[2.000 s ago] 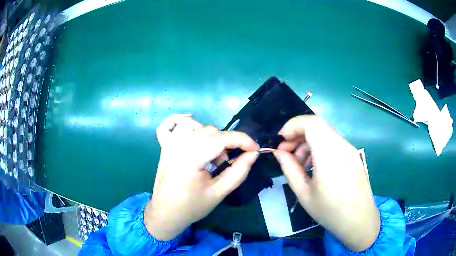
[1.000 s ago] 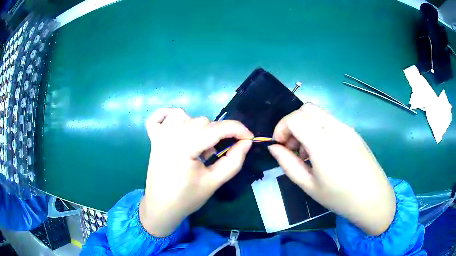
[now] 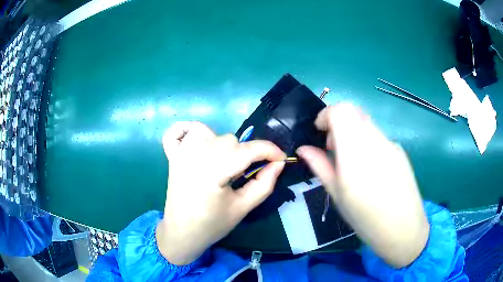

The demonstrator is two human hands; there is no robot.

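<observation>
A black optical module [image 3: 292, 113] lies tilted on the green mat, partly hidden by both hands. My left hand [image 3: 220, 182] pinches the yellow and dark wire lead [image 3: 290, 160] between thumb and forefinger over the module. My right hand [image 3: 361, 171] is at the module's right side, blurred, with thumb and fingers apart. A pale plug on a thin lead hangs below its thumb. A release liner sheet [image 3: 298, 227] with black blocks lies under the module's near edge, partly covered by my right hand.
Tweezers [image 3: 417, 100] lie on the green mat [image 3: 182, 60] at right, beside torn white scrap paper [image 3: 475, 113]. Another black module [image 3: 475, 47] stands at the far right. A dotted tray [image 3: 25, 110] runs along the left edge. A blue sleeve [image 3: 25, 234] shows at lower left.
My right hand has let go of the wire and its fingers have opened. My left hand still pinches the wire. The hanging plug has come into view over the liner again.
</observation>
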